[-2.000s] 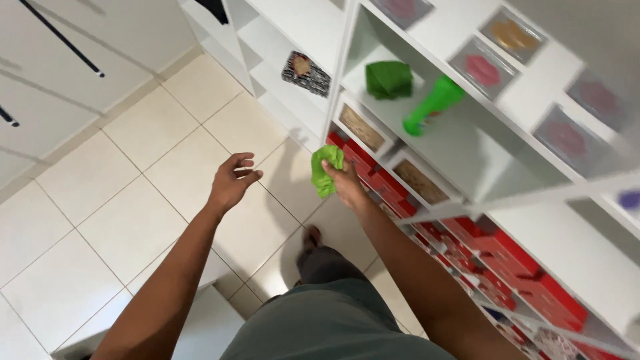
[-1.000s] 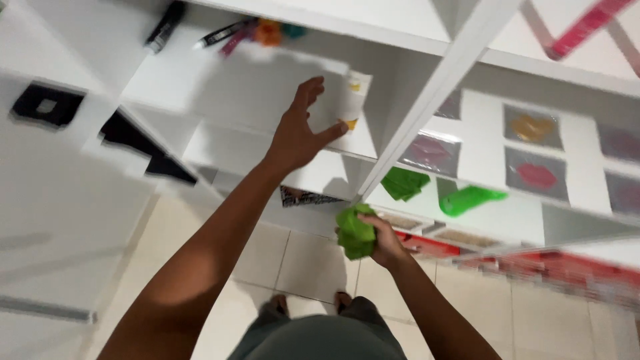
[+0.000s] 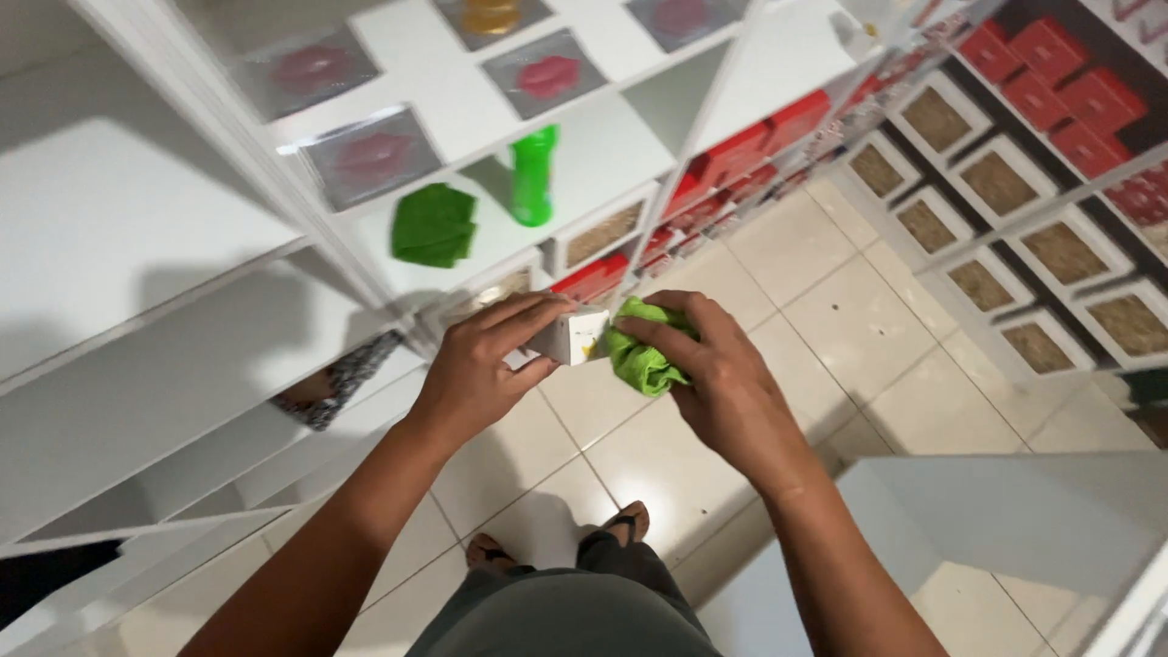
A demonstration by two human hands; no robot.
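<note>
My left hand (image 3: 493, 365) grips a small white carton (image 3: 580, 336) with a yellow mark, fingers on top and thumb below. Bunched in my right hand (image 3: 721, 365) is a light green cloth (image 3: 646, 351), which is against or very close to the carton's right end. Beyond my hands, a folded dark green cloth (image 3: 433, 224) lies on a white shelf beside a bright green bottle (image 3: 534, 175).
White shelving (image 3: 602, 137) with packaged lip-shaped items (image 3: 547, 77) stands ahead. Red boxes (image 3: 1086, 91) and framed woven inserts (image 3: 1004, 181) fill a unit at right. A pale panel (image 3: 1031, 502) stands at lower right. Tiled floor (image 3: 666, 447) lies below.
My left hand, empty earlier and reaching towards a white carton on a shelf, now holds a white carton near the green cloth in my right hand. The view has swung considerably.
</note>
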